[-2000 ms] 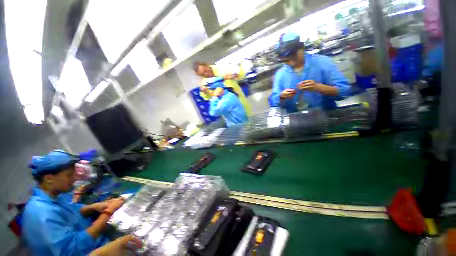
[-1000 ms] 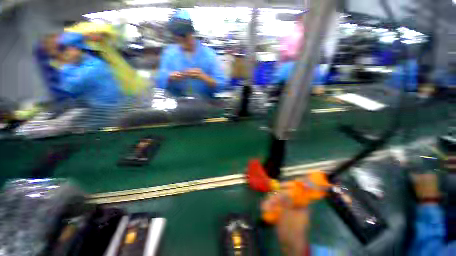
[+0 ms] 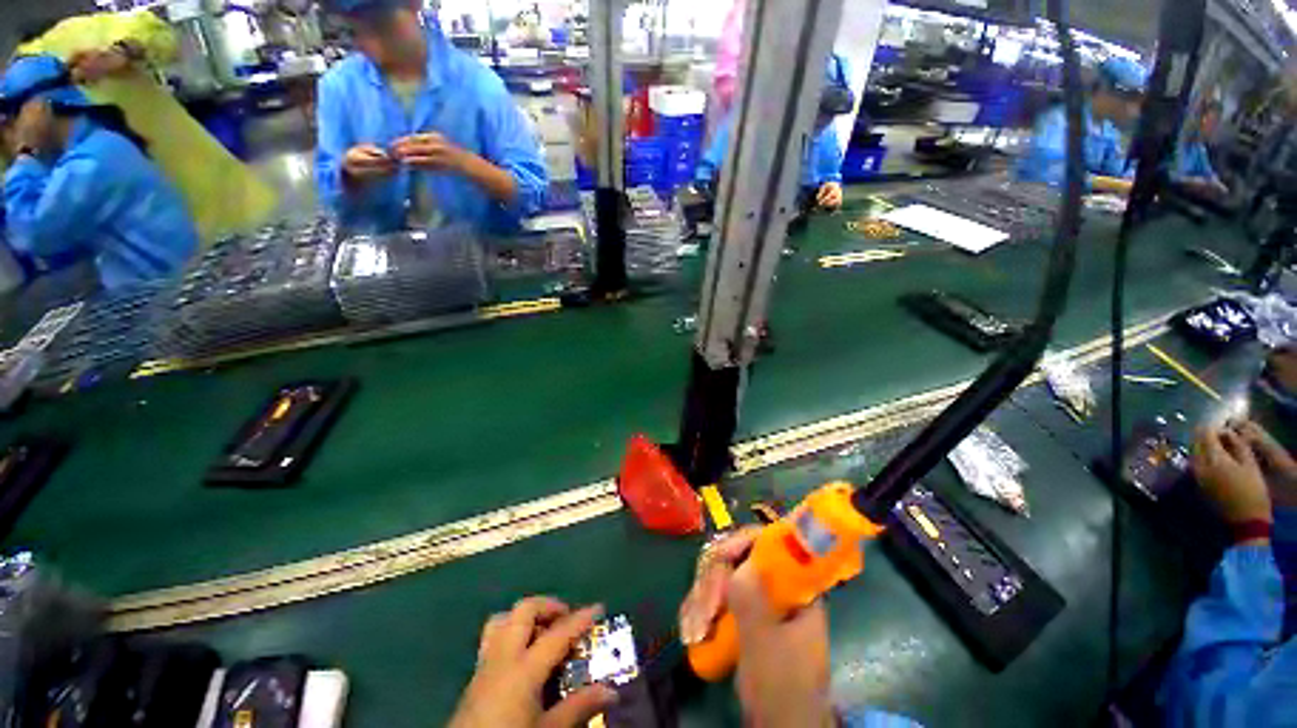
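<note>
The orange electric screwdriver (image 3: 797, 562) is in my right hand (image 3: 782, 647), at the lower middle, with a thick black sleeve rising from its top to the upper right. Its tip cannot be made out. My left hand (image 3: 529, 666) is at the bottom centre with its fingers on the edge of a phone assembly (image 3: 609, 657). Silver and white parts show in that phone; its lower part is cut off by the picture's edge. Another phone in a black fixture (image 3: 960, 569) lies to the right of the screwdriver.
A metal post (image 3: 754, 185) stands ahead, with a red plastic lump (image 3: 659, 486) at its foot. Pale rails (image 3: 413, 548) cross the green bench. Phones in fixtures lie at left and beyond the rails. Clear bags (image 3: 987, 469) lie at right. Another worker's hands (image 3: 1235, 462) are at the right edge.
The view has swung right and down. My left hand has come into view at the phone assembly. The screwdriver in my right hand now shows more clearly at the lower middle.
</note>
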